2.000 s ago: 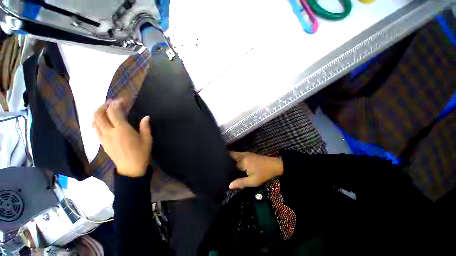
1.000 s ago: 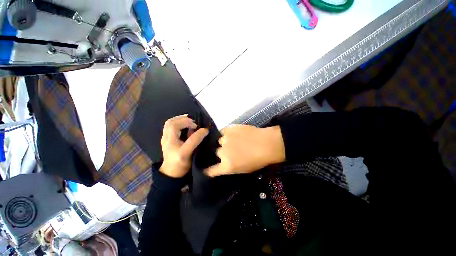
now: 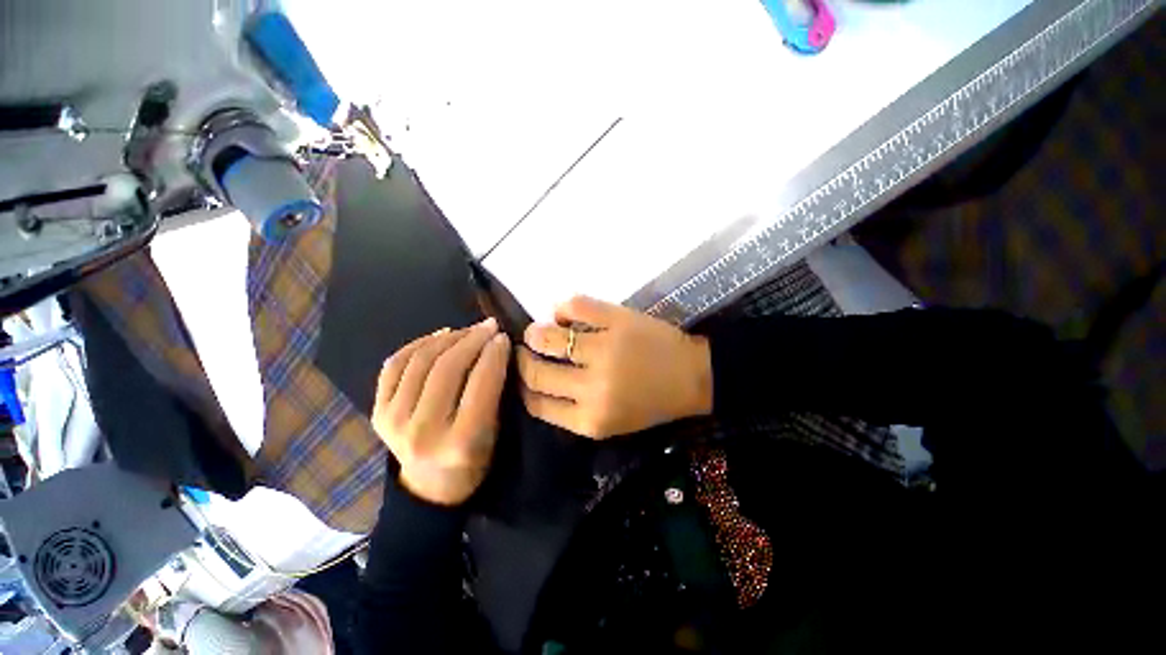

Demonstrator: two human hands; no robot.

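A black fabric panel (image 3: pixel 390 262) runs from the presser foot and needle area (image 3: pixel 368 143) down towards me. Brown plaid fabric (image 3: pixel 301 371) lies to its left. My left hand (image 3: pixel 441 403) lies on the black panel, its fingertips pinching the cloth by the seam edge (image 3: pixel 489 297). My right hand (image 3: pixel 614 369), with a ring on one finger, grips the same edge just to the right, its fingers curled. The hands are close together. The cloth under the fingers is mostly hidden.
The sewing machine head (image 3: pixel 115 115) with a grey ribbed knob (image 3: pixel 266 192) fills the upper left. A ruler strip (image 3: pixel 882 179) edges the white table. Pink and blue nippers (image 3: pixel 806 26) lie at the top. A grey motor box (image 3: pixel 96 544) stands lower left.
My left hand has moved from flat on the cloth to the seam edge, and my right hand has come up beside it. Over the last second the fingers shifted slightly and the view moved.
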